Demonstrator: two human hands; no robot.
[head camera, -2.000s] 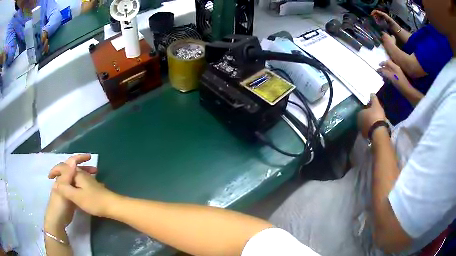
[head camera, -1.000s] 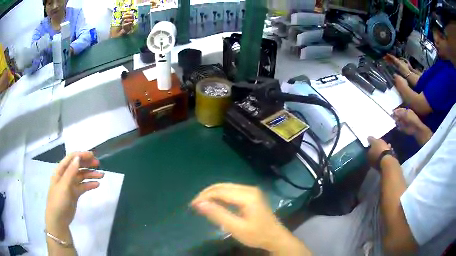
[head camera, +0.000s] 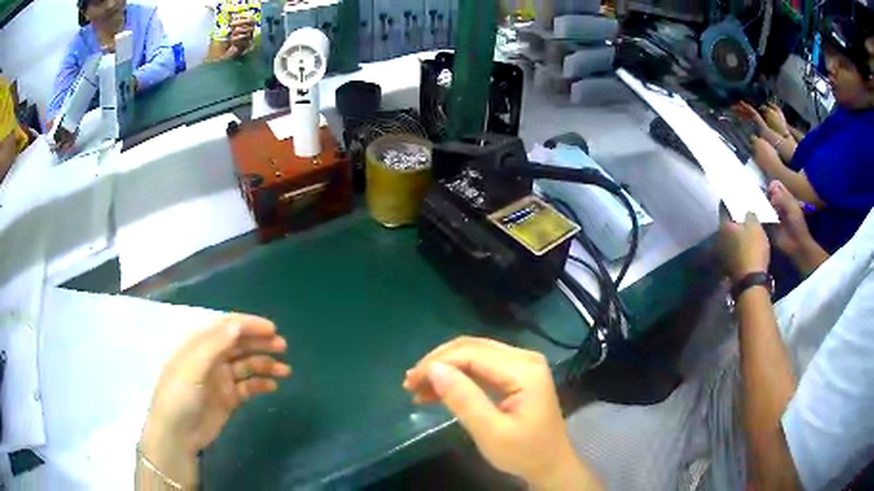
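Note:
My left hand [head camera: 209,384] is raised at the lower left over a white sheet and the edge of the dark green bench top [head camera: 326,384]. Its fingers are curled a little and apart, and it holds nothing. A thin bracelet shows on that wrist. My right hand [head camera: 494,403] is raised at the lower middle over the bench's front edge, with fingers bent and thumb near the fingertips. I see nothing in it. The two hands are apart. The white sheet [head camera: 105,355] lies at the left, partly behind my left hand.
A wooden box [head camera: 297,187] bears a white fan [head camera: 305,91]. Beside it are a yellow tub [head camera: 398,182] and a black soldering station [head camera: 489,235] with cables. A person at the right holds a clipboard [head camera: 704,144]. A retail box [head camera: 594,206] lies behind the cables. People sit across at upper left.
My hands were clasped at lower left, then parted; my right hand moved right. My left hand has since moved right. The neighbour's clipboard has been lifted and tilted off the bench.

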